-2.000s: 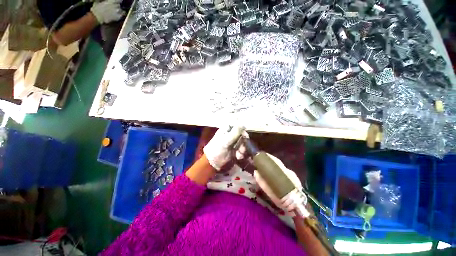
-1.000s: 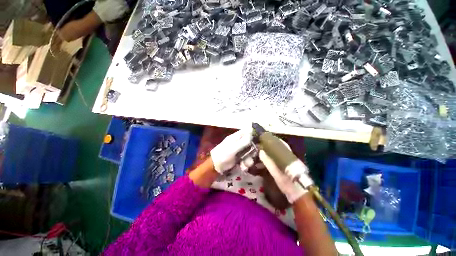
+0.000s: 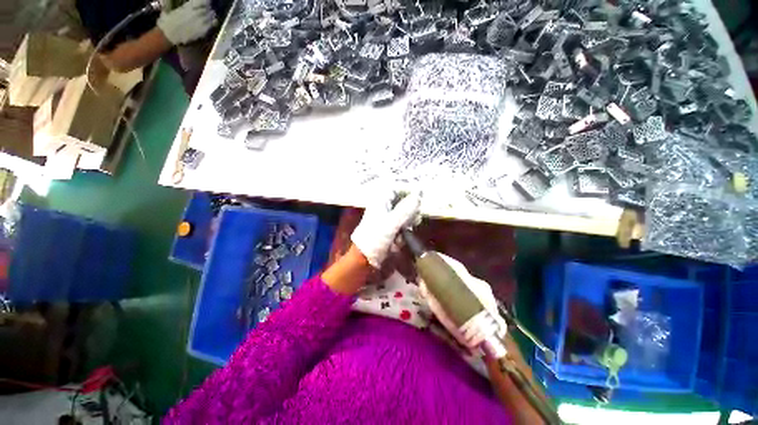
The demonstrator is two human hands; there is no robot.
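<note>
My left hand [image 3: 386,224], in a white knit glove, is at the table's front edge with its fingers bent around a small dark part, mostly hidden by the glove. My right hand [image 3: 475,303], also gloved, is wrapped around the olive-brown pneumatic screwdriver [image 3: 449,286] over my lap. The tool's dark nose points up and left, close beside my left hand. A clear bag of silver screws [image 3: 453,112] lies on the table, with loose screws [image 3: 482,197] near the front edge.
A large heap of dark metal brackets [image 3: 582,91] covers the back of the white table [image 3: 320,158]. A second screw bag [image 3: 694,212] lies at its right corner. Blue bins stand below left [image 3: 218,307] and right [image 3: 636,378]. Another person's gloved hand [image 3: 187,21] is at upper left.
My left hand has moved up to the table edge. The screwdriver, first raised to the edge, has come back down, its nose now lower and left.
</note>
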